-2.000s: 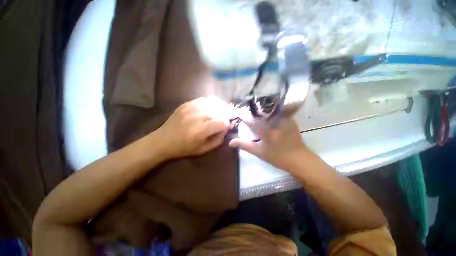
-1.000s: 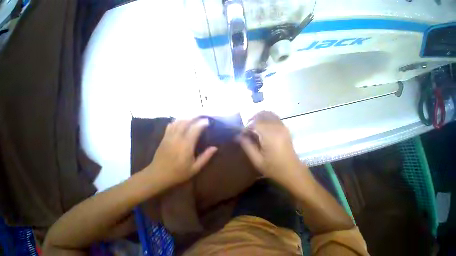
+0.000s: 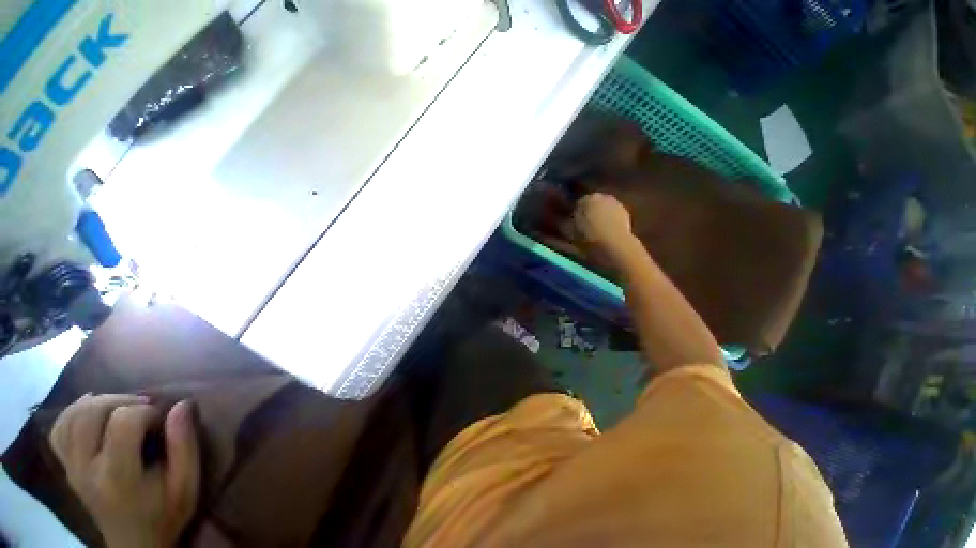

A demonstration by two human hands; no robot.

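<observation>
A brown garment panel (image 3: 268, 439) lies over the front edge of the machine table at the lower left, its top edge near the bright needle area. My left hand (image 3: 134, 466) rests on it with bent fingers, a fold of cloth between thumb and fingers. My right hand (image 3: 605, 227) reaches into the green basket (image 3: 669, 112), its fingers closed at the brown pieces (image 3: 717, 246) there. What the fingertips hold is too dark to tell. The white sewing machine (image 3: 96, 64) with blue JACK lettering is at the upper left.
The ruler-marked table edge (image 3: 401, 332) runs diagonally between my hands. Scissors with red and dark handles (image 3: 623, 13) lie at the table's far end. A blue basket (image 3: 776, 32) stands at the top right. A white paper piece (image 3: 787, 139) and small scraps lie on the floor.
The view has swung right. My right hand has left the cloth by the needle and moved into the green basket. My left hand stays on the brown cloth.
</observation>
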